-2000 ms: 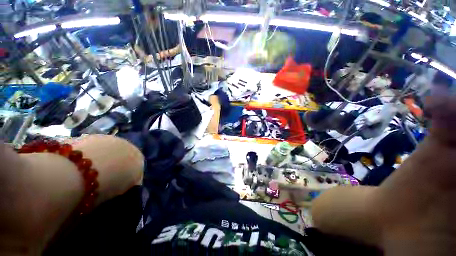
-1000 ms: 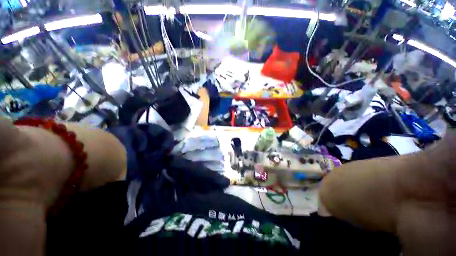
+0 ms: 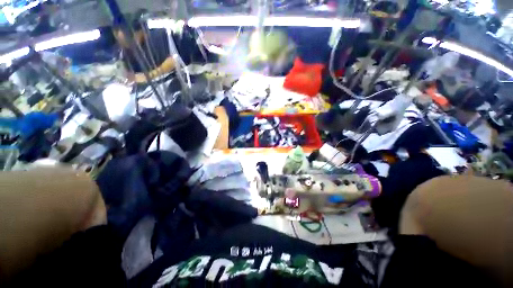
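Neither of my hands shows; only bare parts of my arms fill the lower left and lower right edges, and the hands are past the picture's rim. Nearest in front of me is the cream sewing machine head (image 3: pixel 323 190) with a pink tag, a blue patch and a purple end. Red and green scissor handles (image 3: pixel 310 222) lie on the white table (image 3: pixel 340 226) before it. Dark navy garment pieces (image 3: pixel 132 183) are heaped left of it. Light-grey cloth pieces (image 3: pixel 224 177) lie between the heap and the machine.
Behind the machine stand a small pale green object (image 3: pixel 294 160) and a red crate (image 3: pixel 315 132) holding black-and-white pieces. A red bag-like lump (image 3: pixel 304 77) is beyond. Dark and white cloth (image 3: pixel 394 126) is piled at the right. Another person's arm (image 3: pixel 221 128) shows left of the crate.
The red bracelet and wrist at the left have gone out of view. My arms have moved outward, uncovering more of the machine's right end and the table. The view has shifted.
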